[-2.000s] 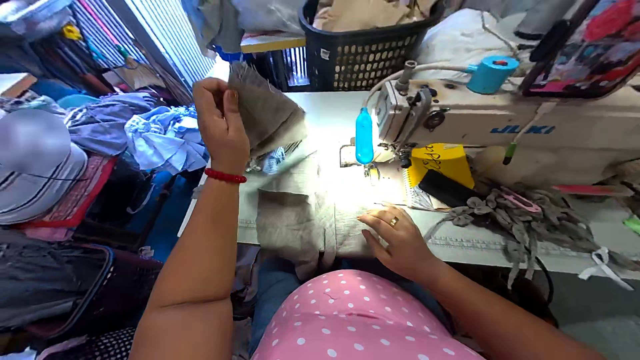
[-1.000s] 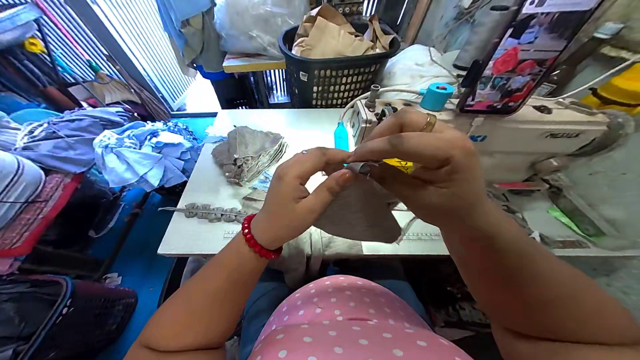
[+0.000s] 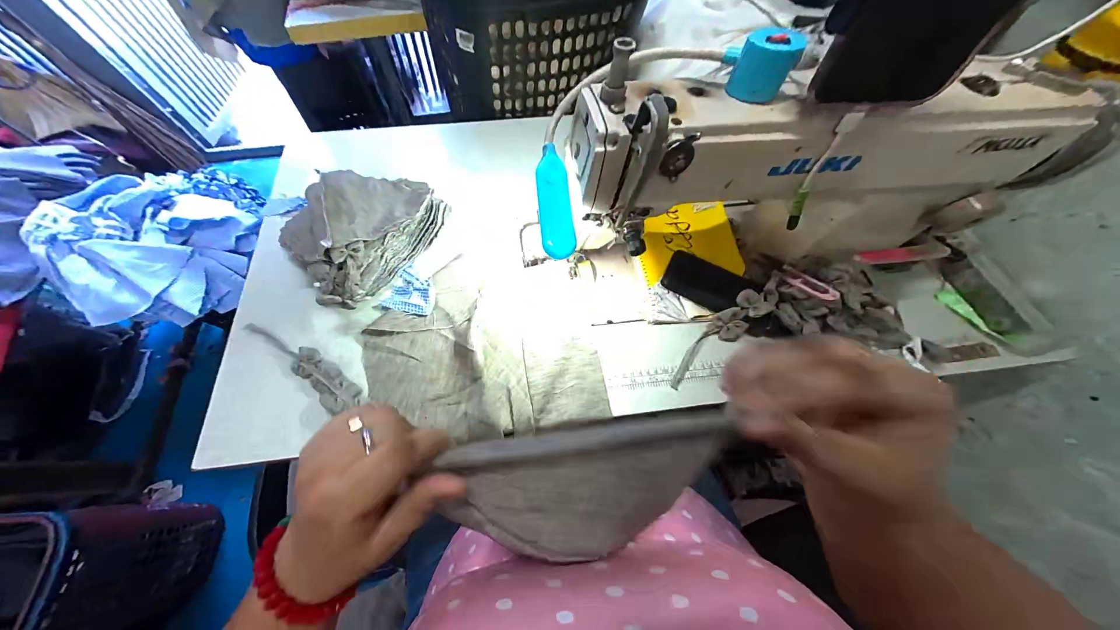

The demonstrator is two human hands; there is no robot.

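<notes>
Between my two hands a curved grey-brown fabric piece is stretched over my lap, its straight edge uppermost. My left hand, with a ring and a red bead bracelet, pinches the left corner. Blurred by motion, my right hand grips the right corner. Beyond the cloth, more grey fabric lies flat on the white sewing table. A stack of grey cut pieces sits farther back on the left. The Juki sewing machine stands at the back right, its needle area brightly lit.
A grey fabric strip lies near the table's left edge. Right of the needle area are a yellow paper, a black phone and a heap of grey strips. A black basket stands behind; blue-white cloths are piled left.
One second ago both hands were close together, raised over the table with the grey fabric hanging from them. They are now lower and wide apart, with the piece stretched between them.
</notes>
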